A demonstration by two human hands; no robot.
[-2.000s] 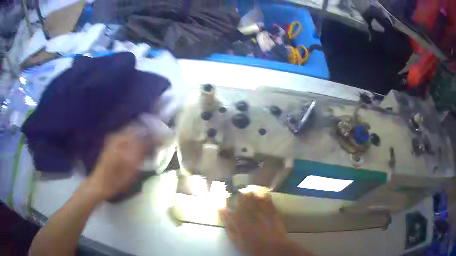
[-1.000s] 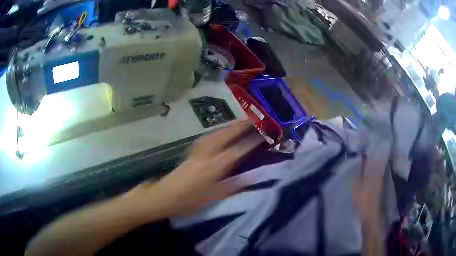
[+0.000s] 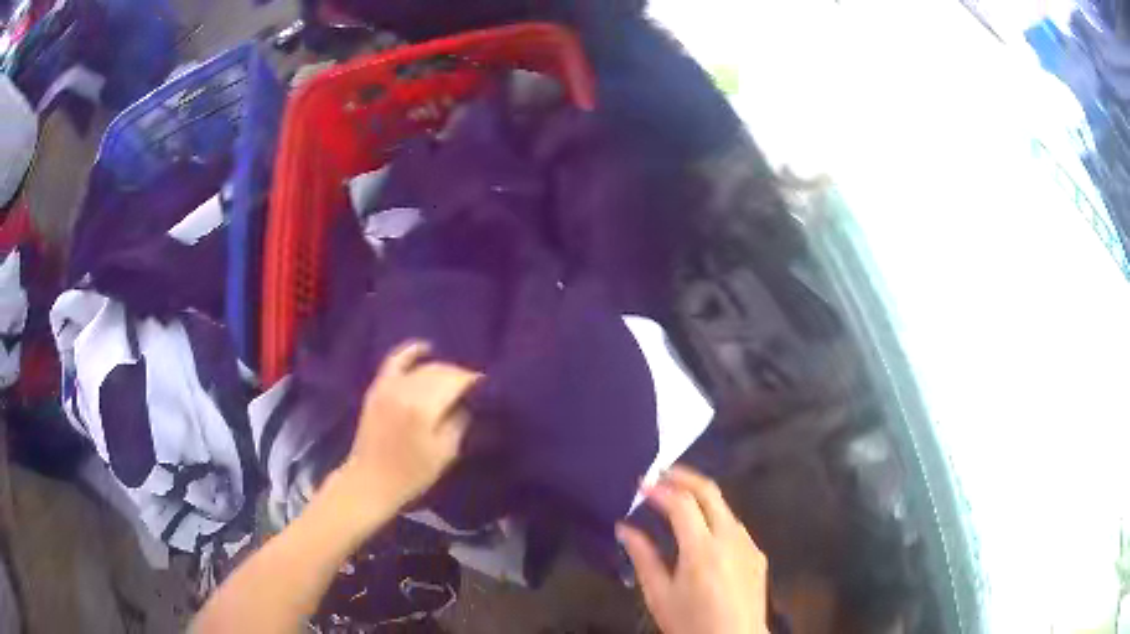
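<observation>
A dark purple garment mass (image 3: 558, 384) lies in front of me, partly over the front of a red plastic basket (image 3: 288, 248). My left hand (image 3: 415, 421) grips a fold of the purple fabric at its left part. My right hand (image 3: 696, 545) is at the lower right edge, with thumb and fingers closed on the edge of the piece. A white panel (image 3: 675, 396) shows along the right side of the purple fabric, just above my right hand.
A blue plastic basket (image 3: 254, 161) stands left of the red one, with purple fabric in it. Pale pieces with dark patches (image 3: 161, 409) hang below it. A bright, overexposed white surface (image 3: 991, 310) with a pale green edge is at the right.
The view has turned from the sewing machine, past striped pale panels, to the baskets. The striped panels my hands were at have left my hands, which are now on purple fabric.
</observation>
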